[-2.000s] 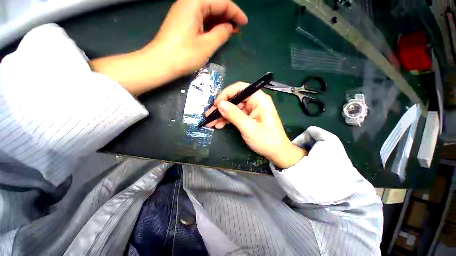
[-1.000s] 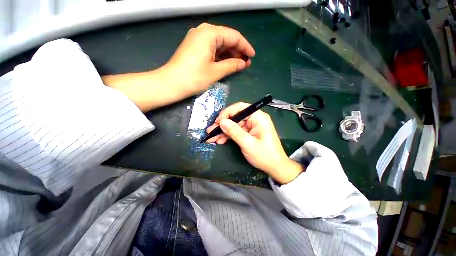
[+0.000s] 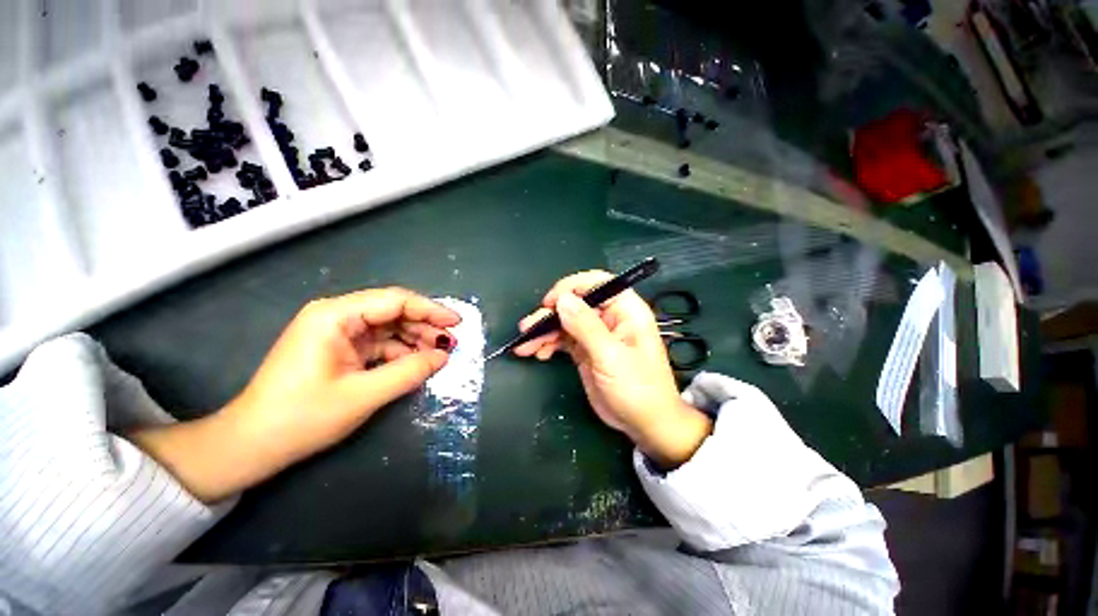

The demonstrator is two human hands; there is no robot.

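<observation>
My left hand (image 3: 349, 361) holds a small dark part (image 3: 446, 343) between thumb and fingertips, with a reddish spot at it. My right hand (image 3: 608, 355) holds black tweezers (image 3: 602, 292) like a pen. Their fine tip points left, a little to the right of the dark part and apart from it. The shiny clear strip (image 3: 455, 409) lies flat on the dark green mat, partly below my left fingertips. Whether anything sits on the tweezer tip is too small to tell.
A white compartment tray (image 3: 482, 96) with piles of small black parts (image 3: 217, 144) fills the upper left. Scissors (image 3: 680, 331) lie partly behind my right hand. Right of them are a clear tape roll (image 3: 780, 333), white strips (image 3: 905, 349) and a red object (image 3: 897, 157). A pale bar (image 3: 771, 199) runs diagonally behind.
My left hand has come down to the strip with the dark part. The tweezers have lifted off the strip's lower end and moved up. The view has shifted, showing the tray.
</observation>
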